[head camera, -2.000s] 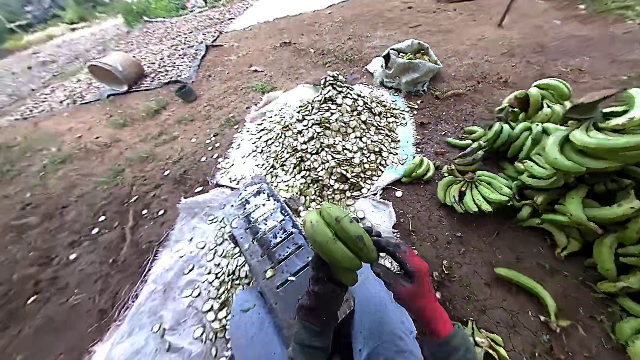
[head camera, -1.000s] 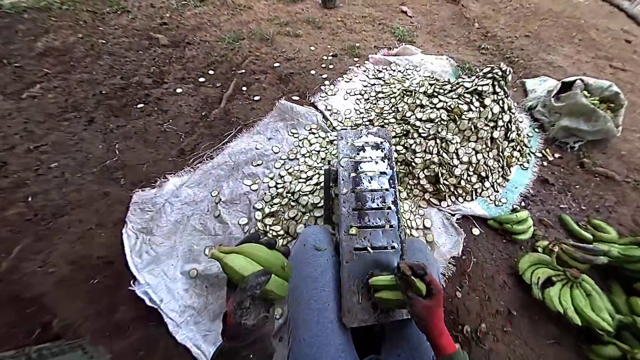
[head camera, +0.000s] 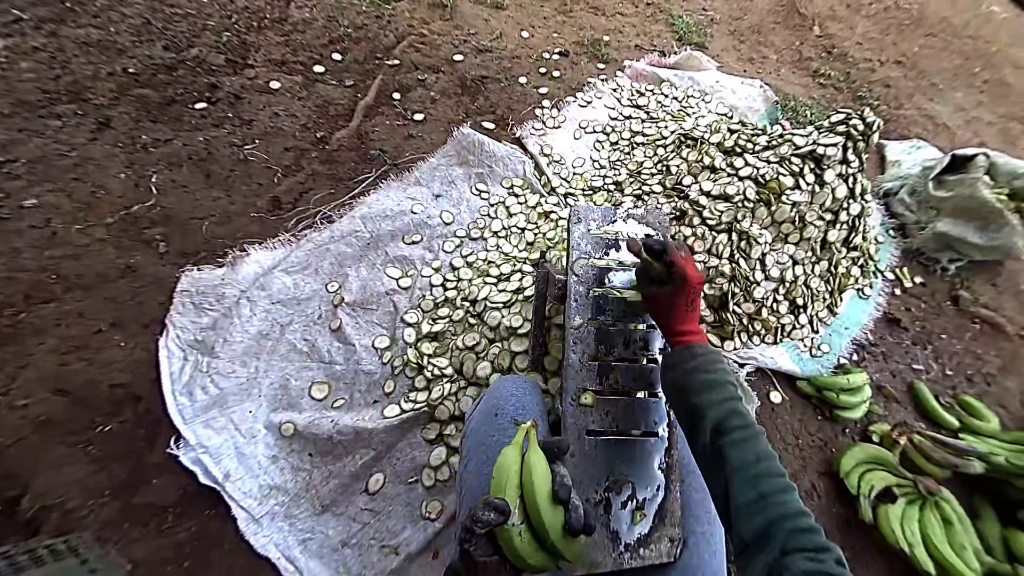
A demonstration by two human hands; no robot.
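Observation:
A long metal multi-blade slicer [head camera: 620, 464] with several crosswise slots lies over my lap, its far end above the sliced green bananas [head camera: 496, 296]. My right hand [head camera: 670, 288], in a red glove with dark fingers, is near the slicer's far end with its fingers bent down on the surface; what lies under them is hidden, so I cannot tell whether it holds fruit. My left hand [head camera: 532, 512], in a dark glove, holds a small bunch of unpeeled green bananas [head camera: 528, 504] beside the slicer's near end.
A large heap of banana slices [head camera: 768, 216] covers a sack sheet beyond the slicer. A pale woven sheet [head camera: 264, 360] spreads at left with scattered slices. Whole green banana bunches [head camera: 920, 504] lie on the soil at right. A crumpled sack [head camera: 952, 200] sits at the right edge.
My right hand has moved from the slicer's near end to its far end. Two seconds ago both hands were together at the bananas. The view has swung left.

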